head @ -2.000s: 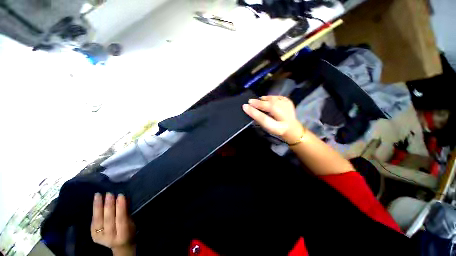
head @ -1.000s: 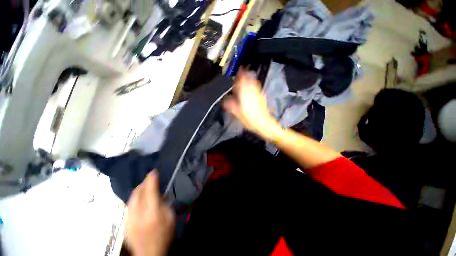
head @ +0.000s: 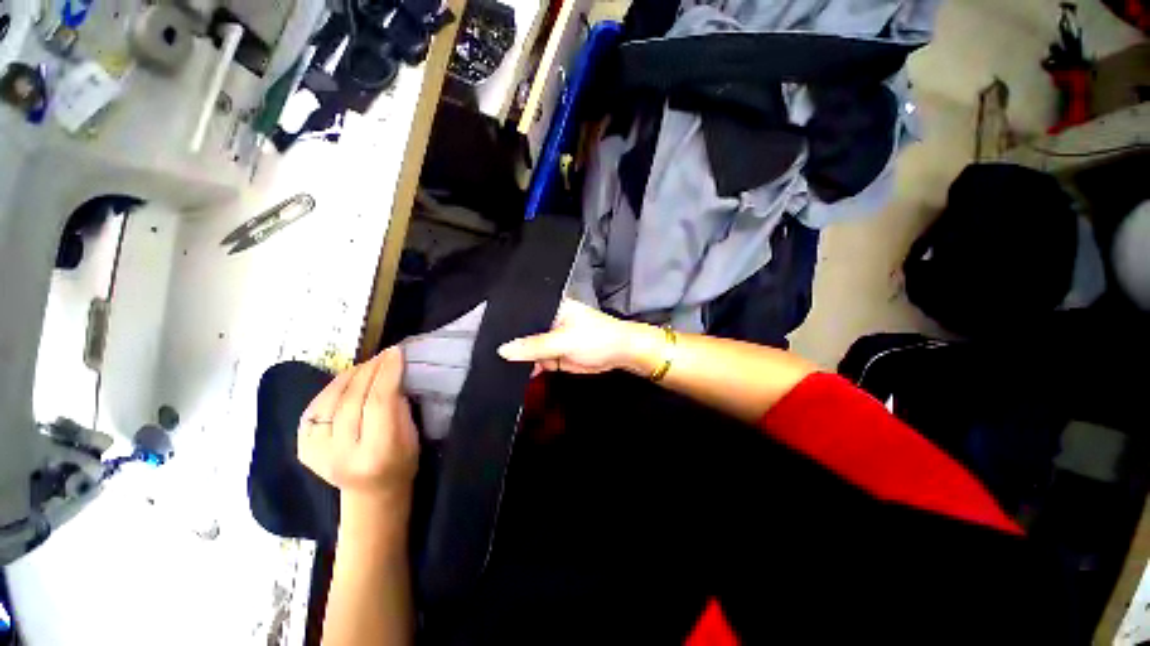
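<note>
The dark waistband lining (head: 498,379) runs as a long strip from upper middle down into my lap. My right hand (head: 574,341) holds its right edge, thumb on top of the strip. Grey trouser cloth (head: 439,366) shows left of the strip. My left hand (head: 366,423) pinches that grey cloth, with its fingertips together at the cloth's left part. A black rounded piece of cloth (head: 288,442) lies under and left of my left hand, on the table's edge. What lies beneath the strip is hidden.
The off-white sewing machine (head: 139,189) stands at left, thread snips (head: 269,223) on the table beside it. Black strips (head: 366,57) lie at the top. Grey and black garments (head: 706,202) hang right of the table, near a blue bar (head: 561,126). A black stool-like object (head: 1003,252) stands at right.
The strip has turned from slanting to nearly upright in view. My left hand has moved up onto the grey cloth, and my right hand has moved down along the strip. The view has shifted too.
</note>
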